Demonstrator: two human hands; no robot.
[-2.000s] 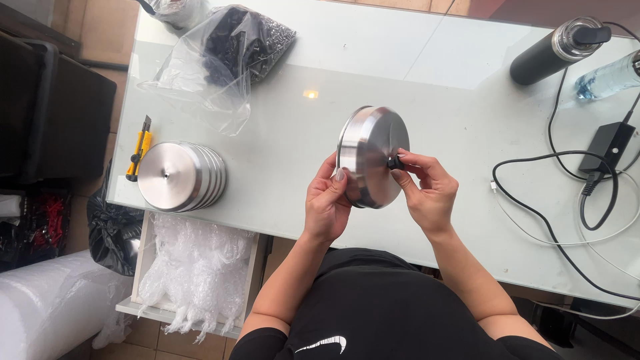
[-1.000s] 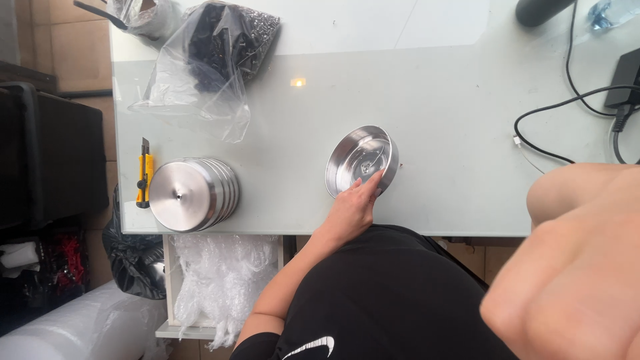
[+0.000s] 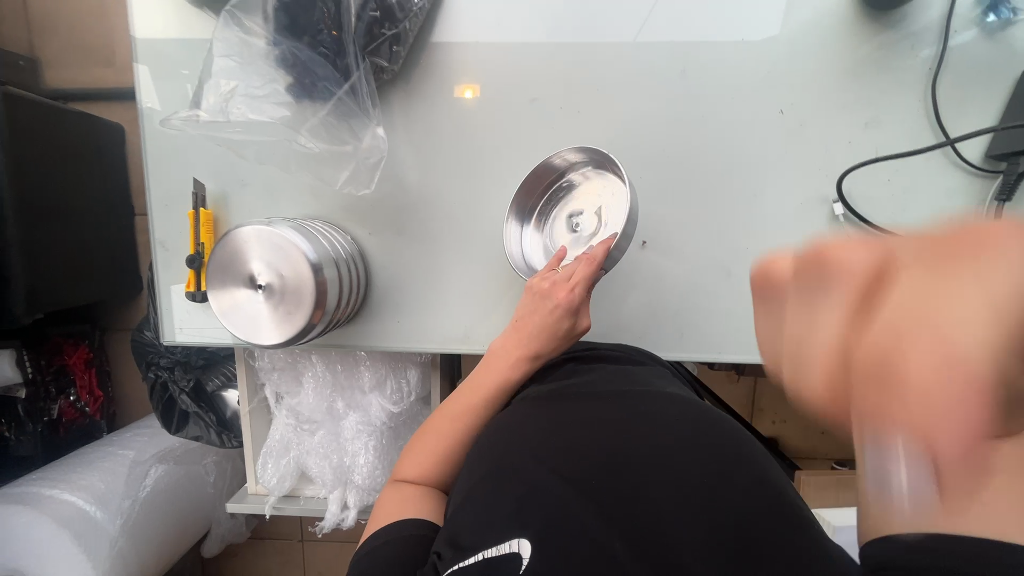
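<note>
A round, shallow metal lid [image 3: 534, 210] lies tilted on the glass tabletop, its hollow inside facing up and a small fitting at its centre. My left hand [image 3: 562, 298] rests on its near edge, fingertips reaching inside over the rim. Close to the camera at the right, my right hand [image 3: 888, 320] is raised and blurred; its fingers look curled, and whether it holds anything is hidden. A stack of similar metal lids [image 3: 260, 282] stands at the table's near left, top face up with a small central hole. Beside it lies a yellow utility knife [image 3: 200, 244] with some blade showing.
Clear plastic bags [image 3: 280, 120], one with dark contents, lie at the back left. Black cables [image 3: 896, 154] and a power adapter [image 3: 1008, 136] are at the right. An open drawer of bubble wrap [image 3: 336, 424] juts below the table's near edge, beside a wrap roll [image 3: 112, 496].
Two seconds ago both hands held the lid up, the right at a black knob on it. The lid then came down hollow side up, and my right hand moved away, up towards the camera.
</note>
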